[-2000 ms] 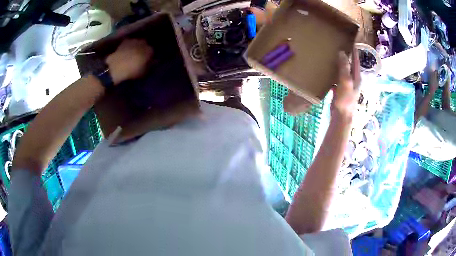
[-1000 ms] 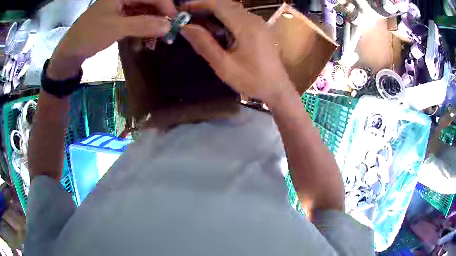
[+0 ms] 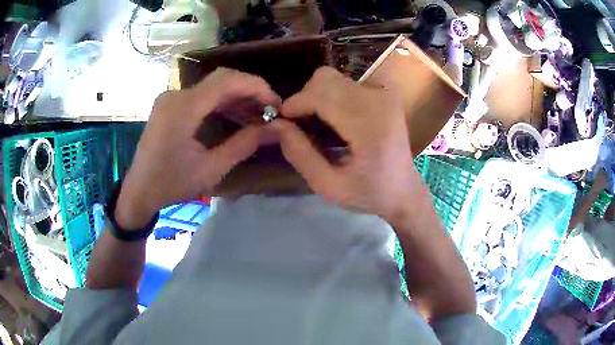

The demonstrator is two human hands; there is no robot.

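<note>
My left hand (image 3: 195, 138), with a dark band at the wrist, and my right hand (image 3: 354, 135) meet fingertip to fingertip at the picture's upper middle. Between the fingertips is a tiny shiny metal part (image 3: 270, 113); my fingers hide most of it. Both hands are over an open brown cardboard box (image 3: 253, 182) close to my body. Its inside is dark, so its contents cannot be told. A second cardboard box (image 3: 413, 94) stands tilted just right of my right hand, partly hidden by it.
A lined crate (image 3: 519, 249) with white rings stands at the right. A green basket (image 3: 77, 209) with white rings is at the left, beside a blue crate (image 3: 158, 256). White and lilac fan parts (image 3: 458, 30) and a clear round tub (image 3: 529, 27) lie on the bench.
Both hands have come lower in the picture, still together at the small part. Compared with the earliest frame, my right hand has left the second box and my left hand is out of the dark box.
</note>
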